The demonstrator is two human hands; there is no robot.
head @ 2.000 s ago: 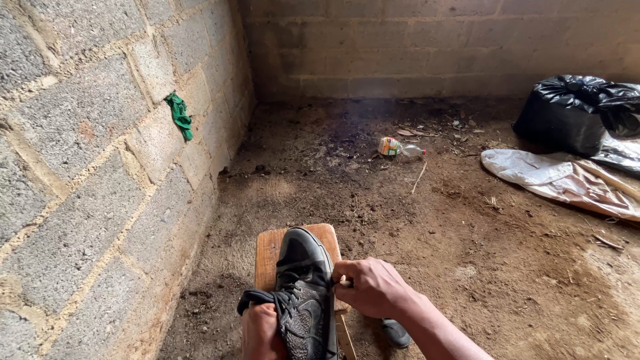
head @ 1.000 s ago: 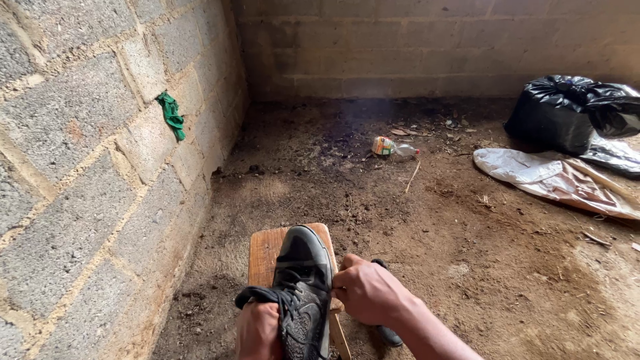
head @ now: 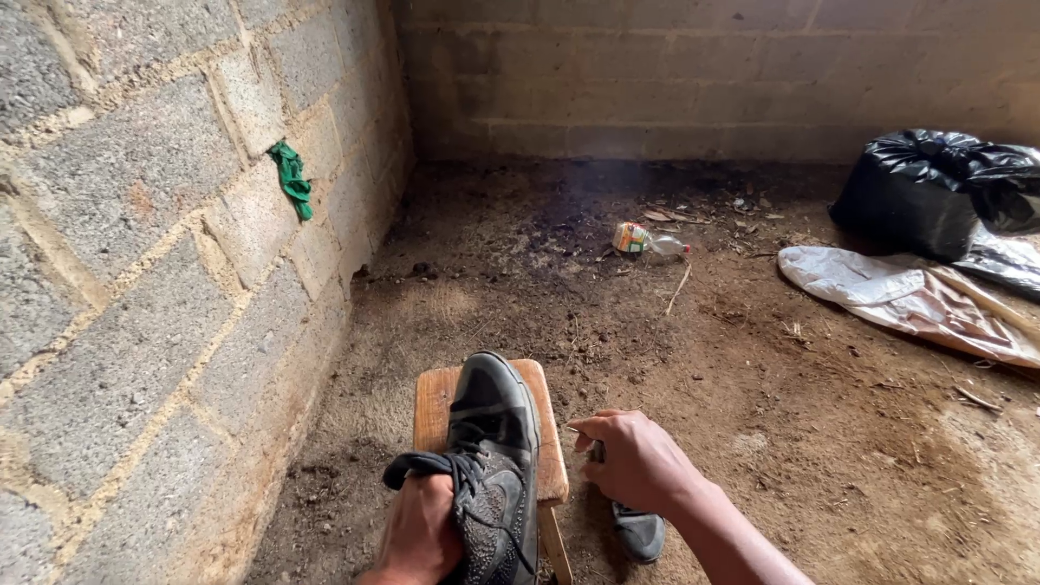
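Note:
A dark grey lace-up shoe rests toe up over a small wooden stool. My left hand grips it at the ankle opening, by the tongue and laces. Off the shoe's right side, my right hand has its thumb and forefinger pinched on a small thin item, too small to name. A second dark shoe lies on the ground under my right wrist, partly hidden by the hand.
A block wall with a green cloth runs along the left. On the dirt floor lie a clear plastic bottle, a white sack and, at the right, a full black plastic bag.
My right hand has moved away from the shoe's side to the right, over the second shoe. My left hand keeps its hold on the shoe over the stool.

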